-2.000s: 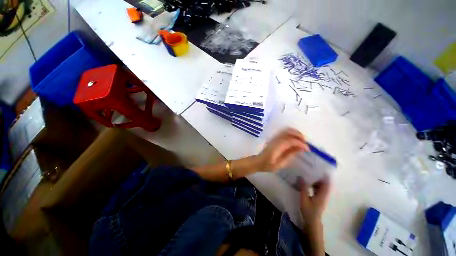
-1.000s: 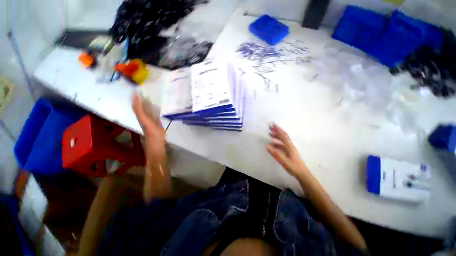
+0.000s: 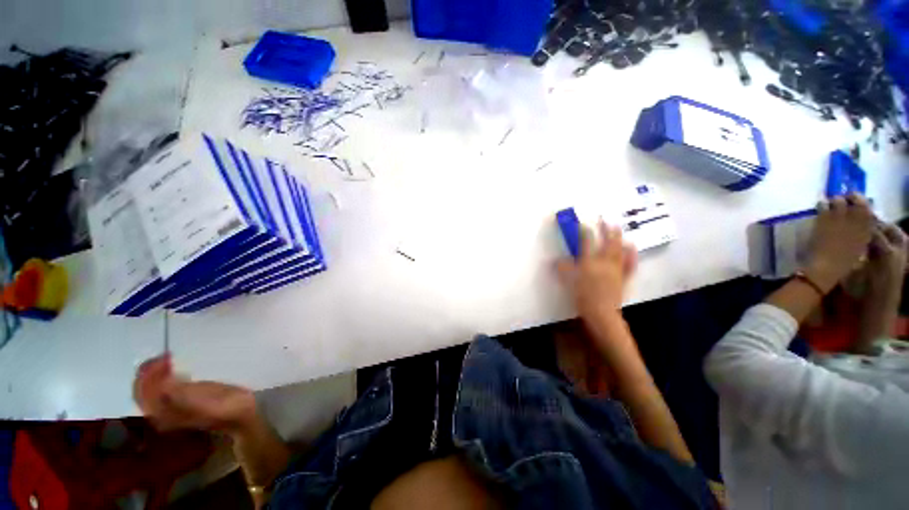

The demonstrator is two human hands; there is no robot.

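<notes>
My right hand [image 3: 600,269] lies over the left part of a white retail box [image 3: 650,221] with a blue end, picture face up, on the table right of centre. The fingers cover part of the box; whether they grip it cannot be told. My left hand [image 3: 194,398] is at the table's front edge on the left, slightly blurred, with no box seen in it. A fanned stack of finished boxes [image 3: 194,214] stands on the left of the table, text faces up and blue edges toward the front and right.
Loose dark slivers [image 3: 309,110] lie beside a blue tray [image 3: 289,58]. More boxes [image 3: 703,139] stand at the back right. Black heaps [image 3: 698,40] lie behind. A coworker's hands [image 3: 842,239] hold a box at right. A red stool [image 3: 35,478] is at lower left.
The view has turned right, bringing the coworker and more boxes into sight. My right hand has moved onto the box at right. My left hand is now below the stack, near the table edge.
</notes>
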